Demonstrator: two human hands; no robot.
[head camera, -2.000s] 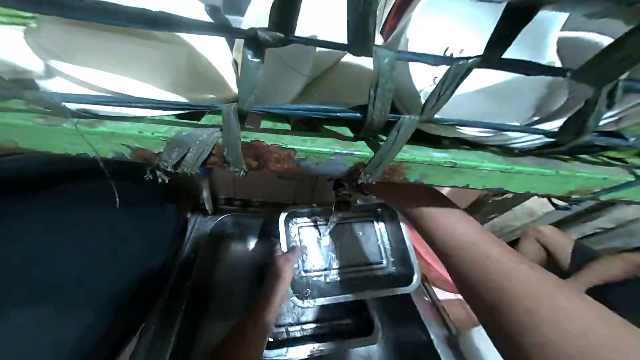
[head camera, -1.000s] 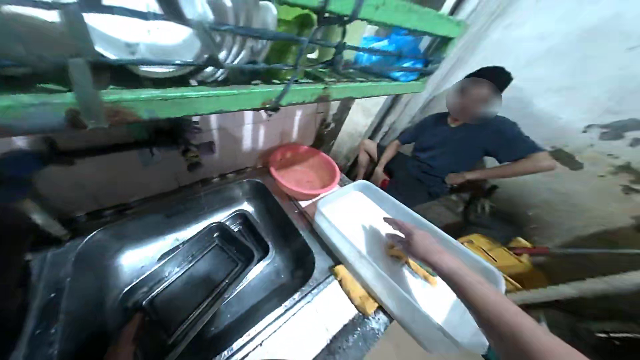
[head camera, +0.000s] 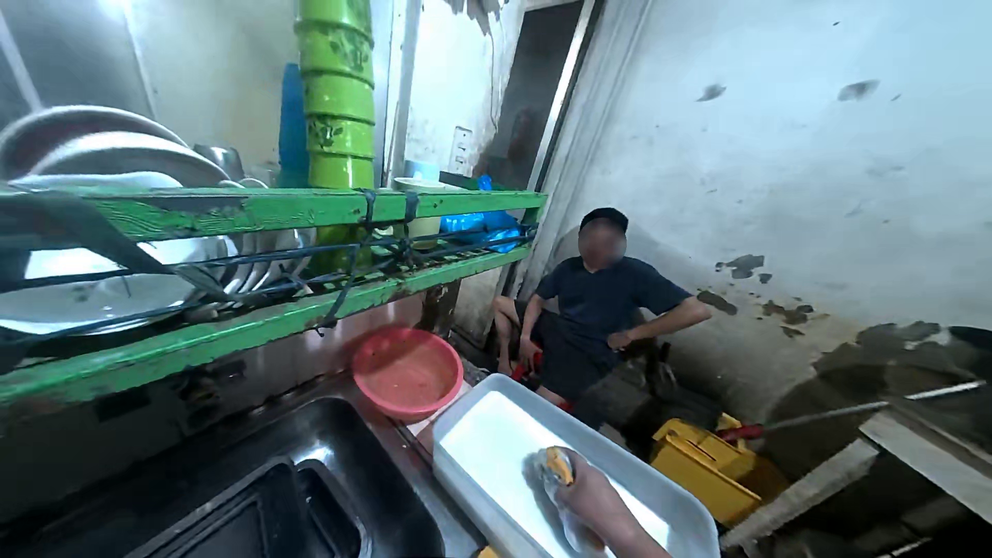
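My right hand (head camera: 597, 496) is closed on a wet yellow sponge (head camera: 558, 466), held over the milky liquid in a grey-white plastic tub (head camera: 457, 449). Left of the tub, rectangular metal trays (head camera: 256, 511) lie inside a dark metal sink (head camera: 372, 473). A bit of something yellow (head camera: 487, 552) shows at the bottom edge, beside the tub. My left hand is out of view.
A pink plastic basin (head camera: 407, 372) stands behind the sink. Above it runs a green rack (head camera: 434, 280) with plates (head camera: 93, 287) and stacked green containers (head camera: 339, 101). A person (head camera: 597, 310) sits beyond the tub, near a yellow mop bucket (head camera: 713, 465).
My right hand has moved from the sink's trays to the tub and now grips the sponge, which lay under its fingers a second ago. My left hand has left the view, which has swung right and up.
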